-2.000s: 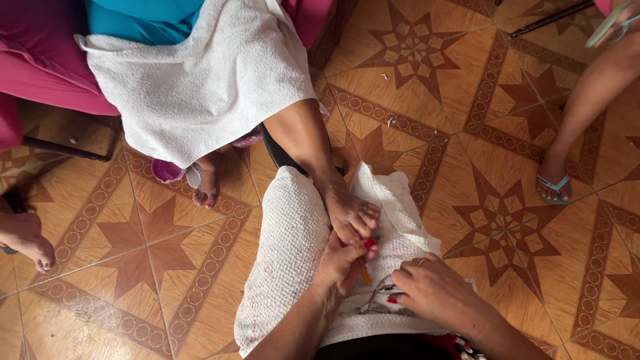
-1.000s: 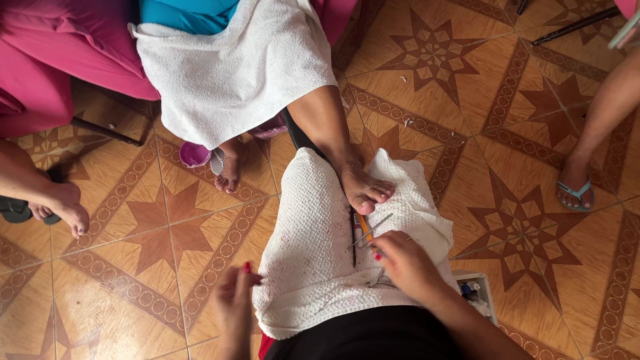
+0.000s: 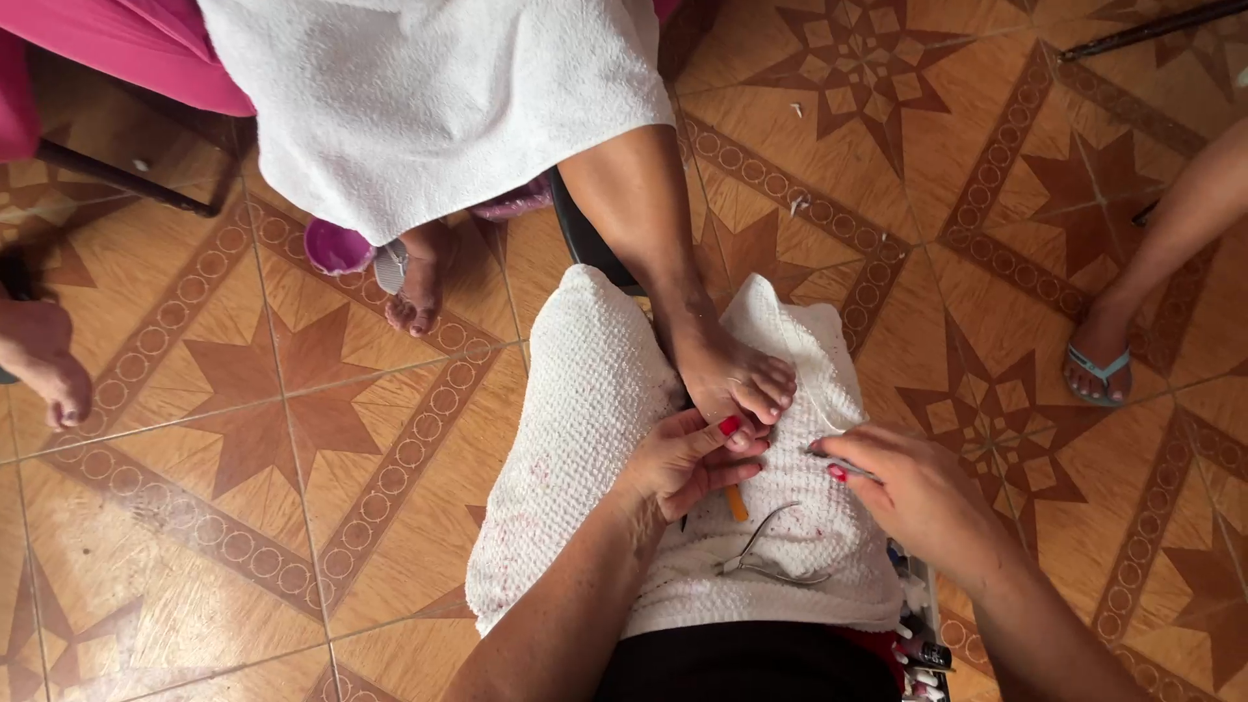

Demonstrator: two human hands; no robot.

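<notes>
A client's bare foot (image 3: pixel 726 366) rests on a white textured towel (image 3: pixel 575 419) over my lap. My left hand (image 3: pixel 687 463) is closed around the big toe, thumb on top. Right of the foot, my right hand (image 3: pixel 902 487) holds a thin metal tool (image 3: pixel 846 465) between thumb and fingers, its tip pointing at the toes; its exact kind cannot be told. Metal cuticle nippers (image 3: pixel 756 561) lie on the towel below my hands. An orange stick or file (image 3: pixel 736 502) shows partly beside my left fingers, and the end of a dark thin tool is just visible.
Below my right forearm stands a tray with nail polish bottles (image 3: pixel 926 655). A white towel (image 3: pixel 468 107) covers the client's lap; a purple bowl (image 3: pixel 336 247) is near the other foot. Another person's foot in a blue flip-flop (image 3: pixel 1099 366) is at right, a bare foot (image 3: pixel 44 361) at left.
My left hand has moved from the towel's left edge onto the foot and taken hold of the toe. My right hand has left the nippers' area and now holds a thin tool.
</notes>
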